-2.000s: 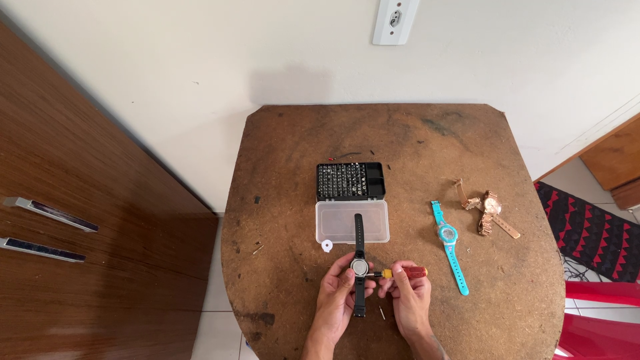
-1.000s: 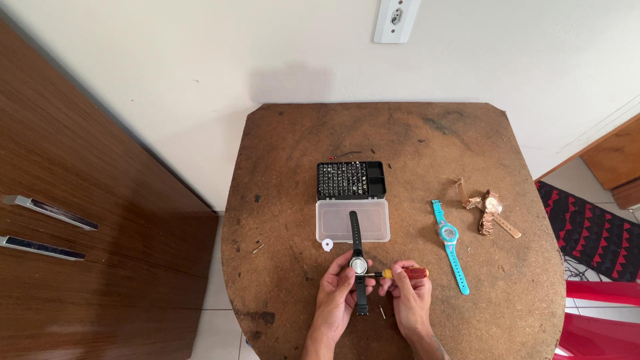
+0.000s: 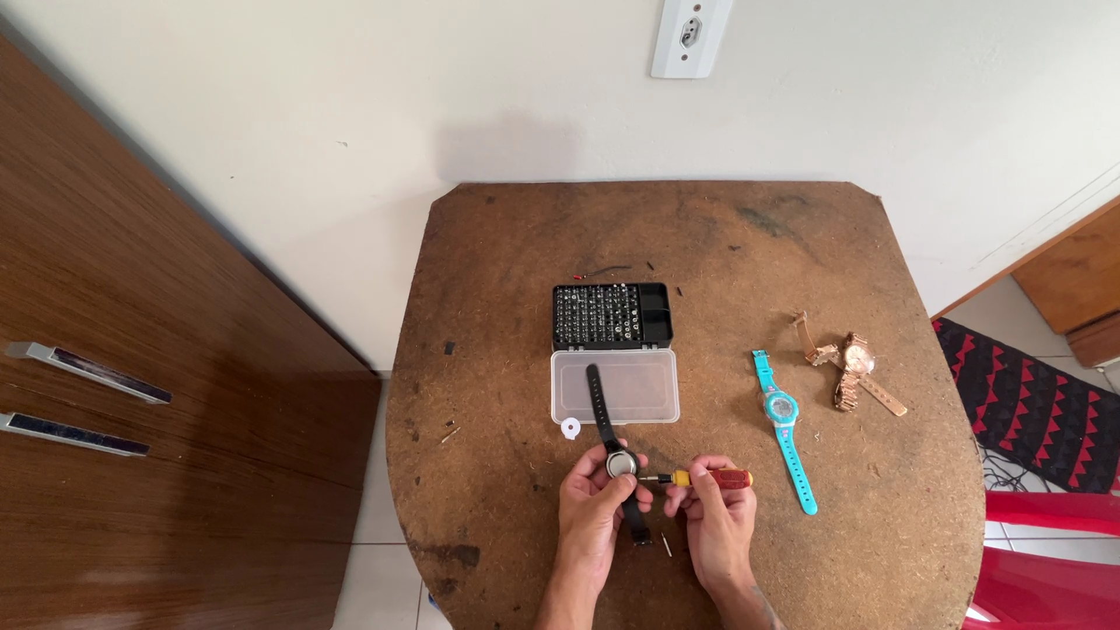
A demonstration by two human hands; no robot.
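My left hand (image 3: 592, 507) holds a black-strapped wristwatch (image 3: 622, 465), its round silvery face or back turned up and the thumb on its lower edge. In my right hand (image 3: 719, 516) is a screwdriver (image 3: 731, 479) with a red and yellow handle, its shaft pointing left to the side of the watch case. Whether the tip touches the case cannot be told. A small thin metal piece (image 3: 667, 545) lies between my wrists. Above the hands, a black case of small parts (image 3: 656, 343) stands with its clear lid (image 3: 560, 385) folded open; the strap's end is over the lid.
A white disc-like piece (image 3: 570, 428) lies by the lid. To the right are a turquoise digital watch (image 3: 780, 407) and rose-gold watches (image 3: 857, 357). A thin dark wire (image 3: 605, 272) is behind the case. The brown wooden table (image 3: 490, 262) meets the wall; a cabinet (image 3: 175, 350) stands left.
The black watch has turned a little in my left hand, its upper strap now leaning further left. The screwdriver stays in my right hand at the side of the watch.
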